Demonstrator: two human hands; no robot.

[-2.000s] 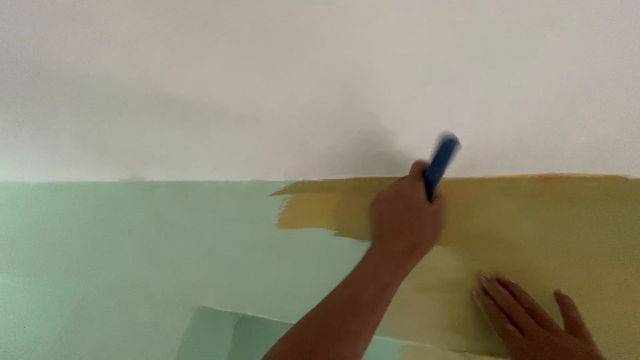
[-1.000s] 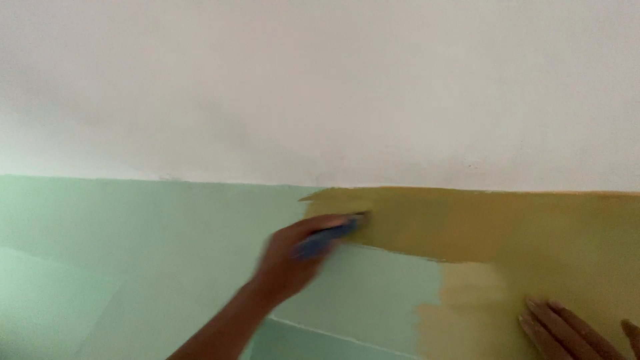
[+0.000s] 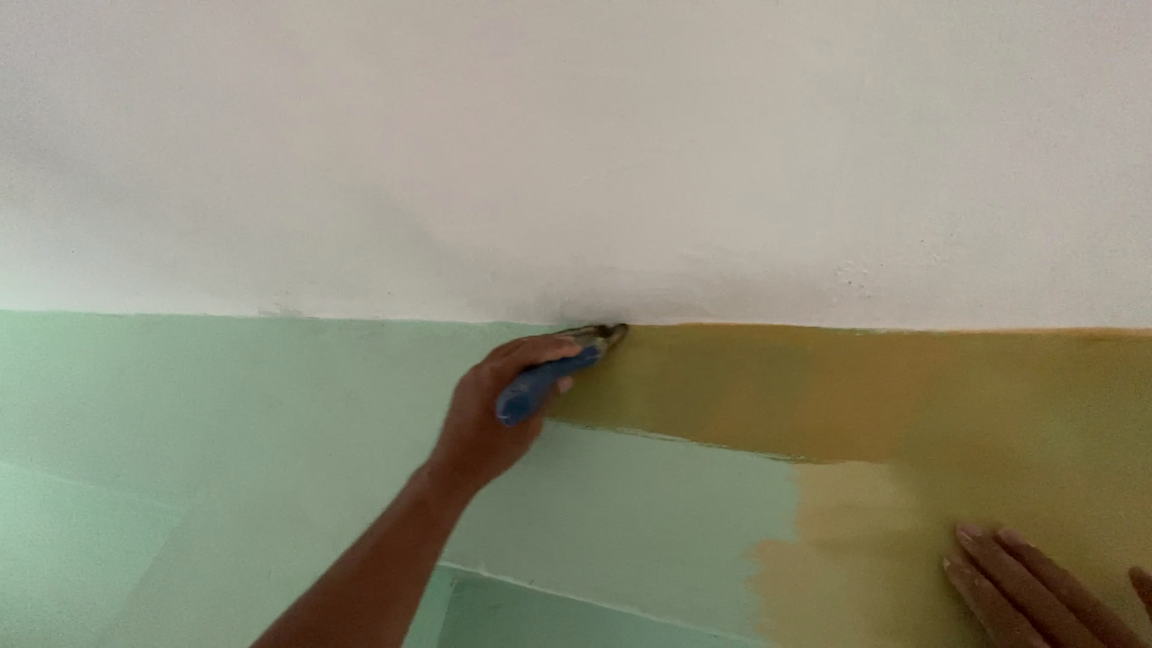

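My left hand grips a paintbrush by its blue handle. The dark bristle end touches the line where the white surface meets the coloured wall. A band of ochre-olive paint runs from the brush to the right, over the pale green wall. At the lower right my right hand lies with its fingers spread on the ochre-painted part. It holds nothing, and the frame's edge cuts it off.
A recess edge in darker green crosses the bottom middle. Thinner, yellowish paint with a ragged left edge lies below the ochre band. The white surface shows small rough specks right of the brush.
My left hand has moved from the middle of the band to its left end, then up to the white boundary. The ochre band reaches further left than in the oldest frame.
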